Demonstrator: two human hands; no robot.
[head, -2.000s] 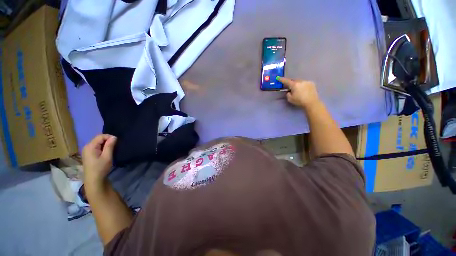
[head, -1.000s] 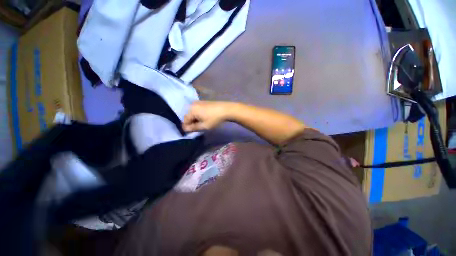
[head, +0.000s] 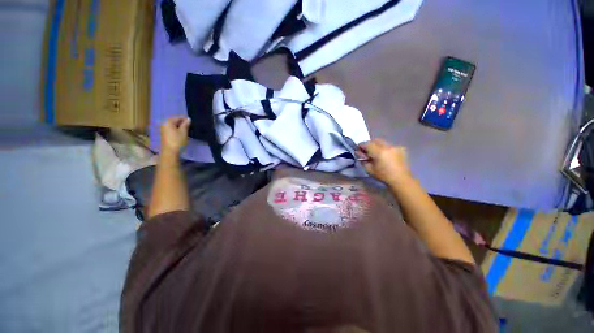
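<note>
A bunched white garment panel with black parts (head: 286, 127) lies on the purple table cloth close in front of my body. My left hand (head: 174, 135) is at its left side, fingers closed at the black edge; it looks pinched on the fabric. My right hand (head: 384, 160) pinches the white edge at the right end. More white and black panels (head: 254, 23) lie at the table's far side. No tweezers can be made out.
A smartphone (head: 447, 93) with a lit screen lies on the stained purple table (head: 508, 130). The iron (head: 578, 156) is cut off at the right edge. Cartons stand at the left (head: 98, 65) and lower right (head: 537, 253). Grey clothing (head: 195, 188) lies left of my lap.
The piece that was swung blurred at the left now lies bunched on the table between my hands, mostly white side up. My right hand has left the phone. The view has shifted left.
</note>
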